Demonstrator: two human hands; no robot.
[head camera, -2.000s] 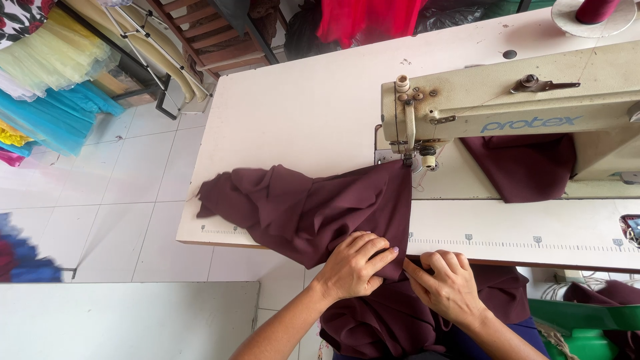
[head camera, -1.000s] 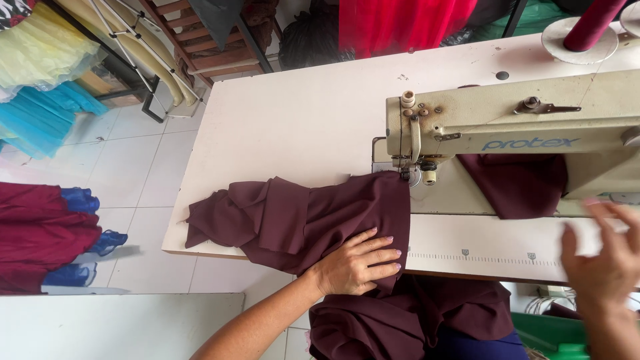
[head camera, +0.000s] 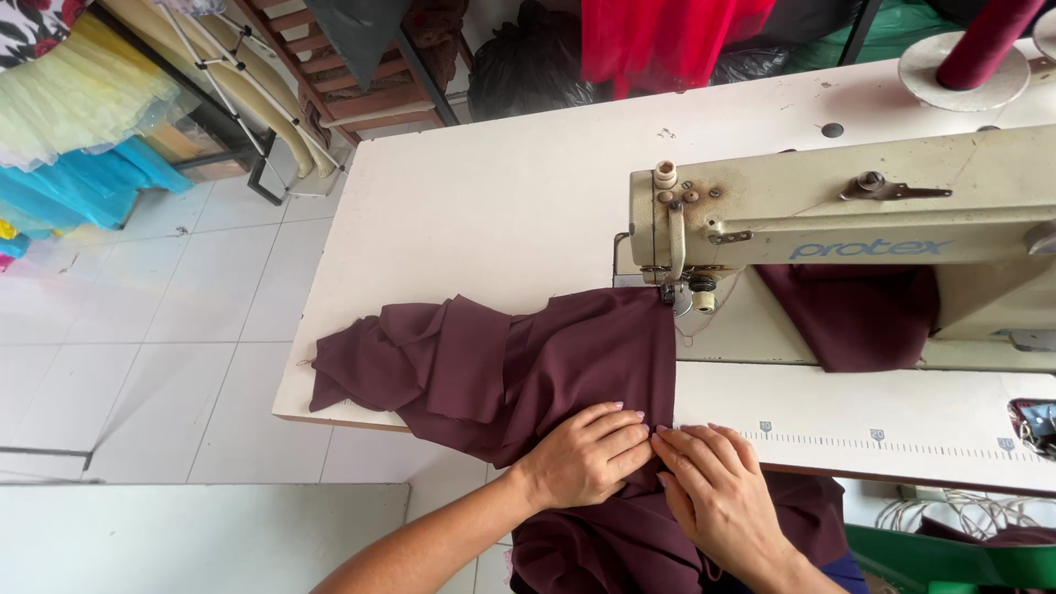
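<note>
A dark maroon fabric (head camera: 569, 355) lies over the near edge of the sewing table, its straight right edge running up to the presser foot (head camera: 667, 294) of a Protex sewing machine (head camera: 825, 210). Flat on this cloth rests my left hand (head camera: 592, 455), fingers spread a little. Beside it, my right hand (head camera: 714, 478) has its fingertips at the cloth's edge, the thumb tucked lower against the fabric; a pinch there seems likely but is partly hidden. More of the fabric hangs into my lap. Another maroon piece (head camera: 858, 318) lies under the machine arm.
The white tabletop (head camera: 487, 214) carries a printed ruler (head camera: 874, 445) along its front edge. A maroon thread cone (head camera: 982, 49) stands at the back right. Below the table at right is a green container (head camera: 916, 561). Dresses, a tripod and a wooden chair (head camera: 363, 74) stand beyond the table.
My right hand, raised at the right a second ago, is back at the fabric's edge beside my left hand. My left hand remains on the cloth.
</note>
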